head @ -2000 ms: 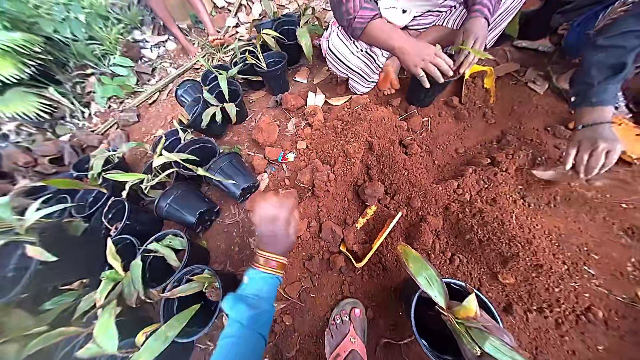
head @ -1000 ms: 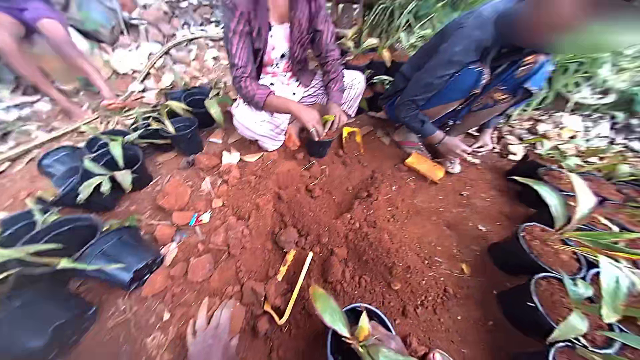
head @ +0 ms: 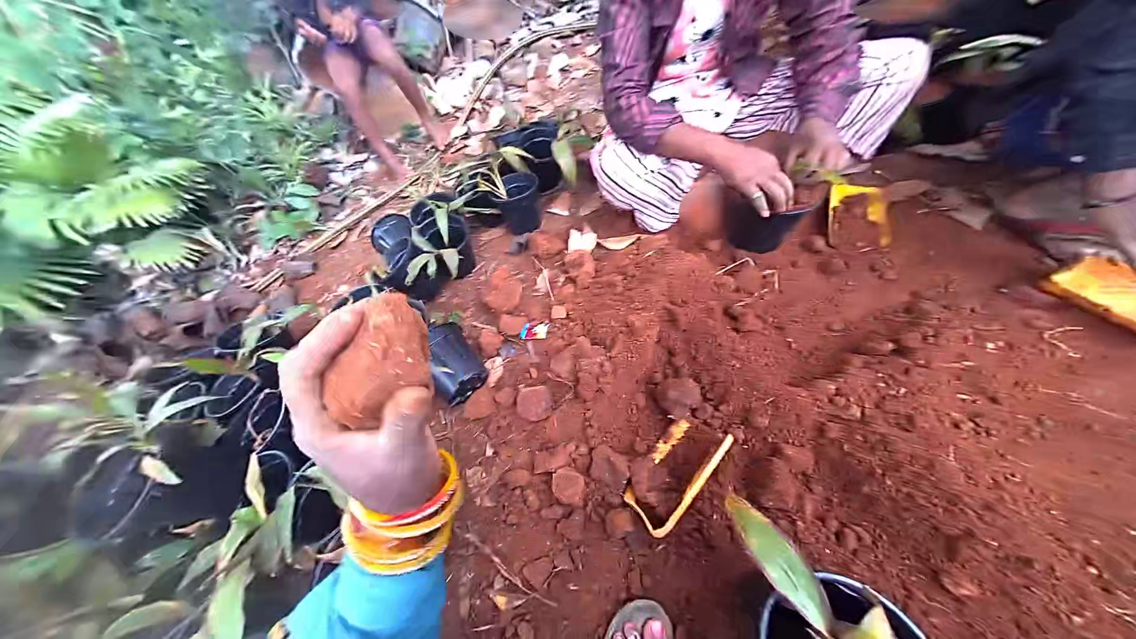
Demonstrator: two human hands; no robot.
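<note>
My left hand [head: 373, 435], with yellow and red bangles at the wrist, grips a large reddish-brown clod of earth [head: 377, 359], raised above the ground. My right hand is out of view. A yellow-edged piece [head: 697, 488], partly covered with red soil, lies on the ground right of my left hand. At the bottom edge stands a black plant pot [head: 852, 595] with a broad-leaved plant [head: 781, 555]. Loose red soil [head: 799, 399] and clods lie about the middle.
Black pots with seedlings [head: 435, 235] line the left side, one pot [head: 457, 364] lying tipped. Opposite, a crouching person holds a black pot [head: 768, 217] beside a yellow object [head: 859, 213]. Another person is at the right near a yellow piece [head: 1096, 288]. A further person's legs [head: 382, 98] show at the back.
My left hand, low over the soil with spread fingers one second ago, is now raised with a clod in its grip. The view has swung left.
</note>
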